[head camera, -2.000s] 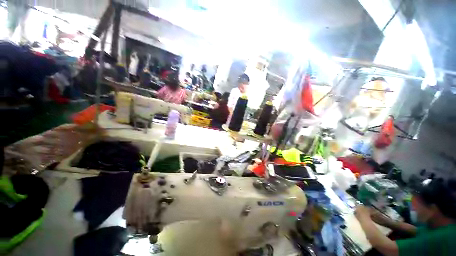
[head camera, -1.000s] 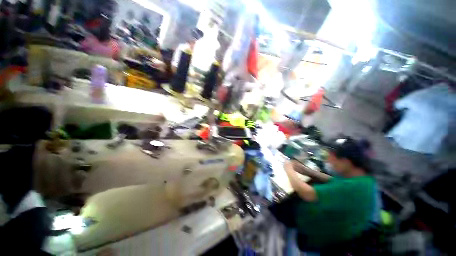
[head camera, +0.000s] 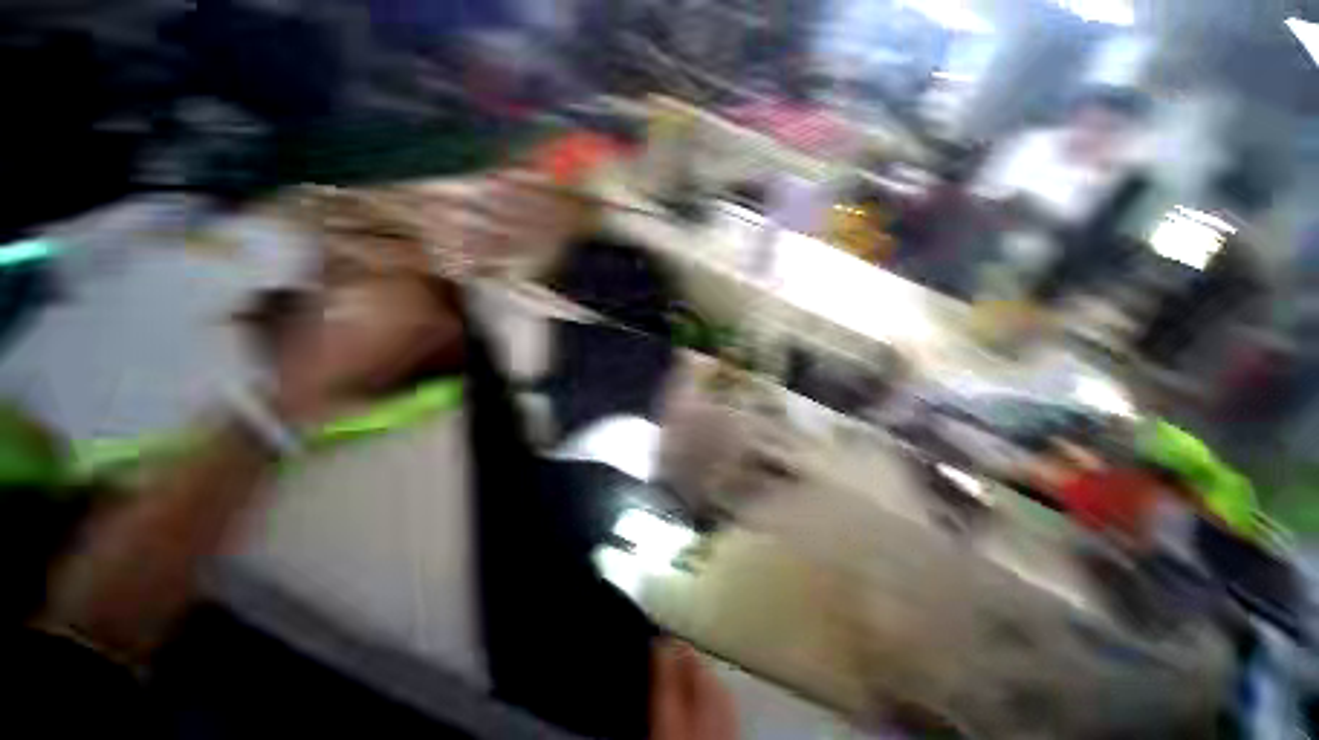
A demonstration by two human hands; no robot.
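The frame is strongly blurred. My left hand (head camera: 369,333) is at the upper left, at the top end of a long black garment piece (head camera: 543,578), its fingers closed on the cloth. My right hand (head camera: 692,697) is cut off by the bottom edge, only a blurred part showing at the black piece's lower right edge; its grip cannot be told. A neon yellow-green strip (head camera: 383,415) runs across the left, passing behind my left wrist. The cream sewing machine (head camera: 854,571) stands right of the black piece, its needle area (head camera: 648,542) brightly lit.
Black cut panels (head camera: 611,373) lie beyond the machine head, with a white sheet (head camera: 619,442) beside them. A brown sheet (head camera: 477,217) is at the far edge. A white panel (head camera: 130,325) is at left. Red cloth (head camera: 1111,499) and neon cloth (head camera: 1208,474) lie at right. A person (head camera: 1063,159) is in the background.
The view has swung left and down. My left hand and part of my right hand have come into view. The black piece now stretches between them; the person in green has left the view.
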